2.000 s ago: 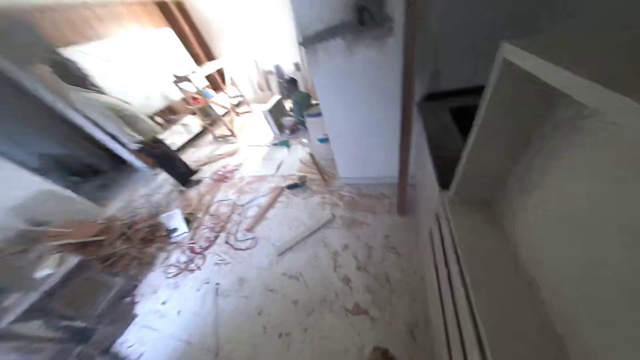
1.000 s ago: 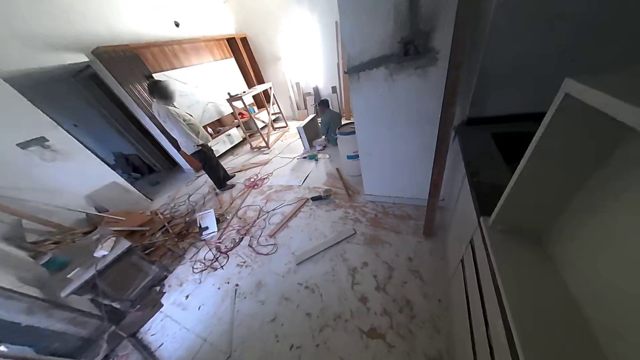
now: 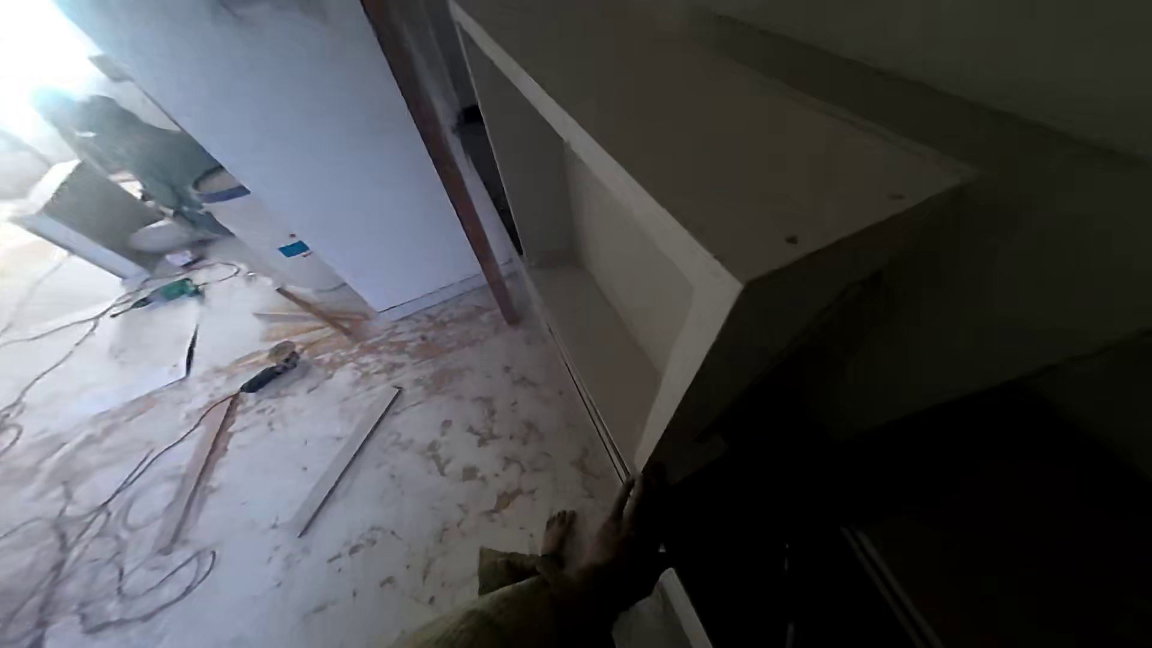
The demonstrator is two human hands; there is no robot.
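Note:
My left hand (image 3: 621,535) reaches in from the bottom, its fingers against the lower front corner of a white open-fronted box cabinet (image 3: 720,288). Deep shadow hides the palm and thumb, so how firmly it holds the corner cannot be told. The cabinet stands tilted in the view, its open side facing left and two small dark marks on its outer panel. Below the wrist shows a yellowish sleeve (image 3: 495,621), with a bare foot (image 3: 558,531) on the floor beside it. My right hand is not in view.
Left on the dusty floor lie a corded power tool (image 3: 270,369), wood strips (image 3: 346,463), a green tool (image 3: 175,290) and tangled cables. A brown wooden post (image 3: 450,180) stands beside a white wall panel (image 3: 315,153). A person (image 3: 148,153) crouches at far left near a box.
The view has swung right and closer to the cabinet. My left hand, not seen in the earlier frames, is now at the cabinet's lower corner.

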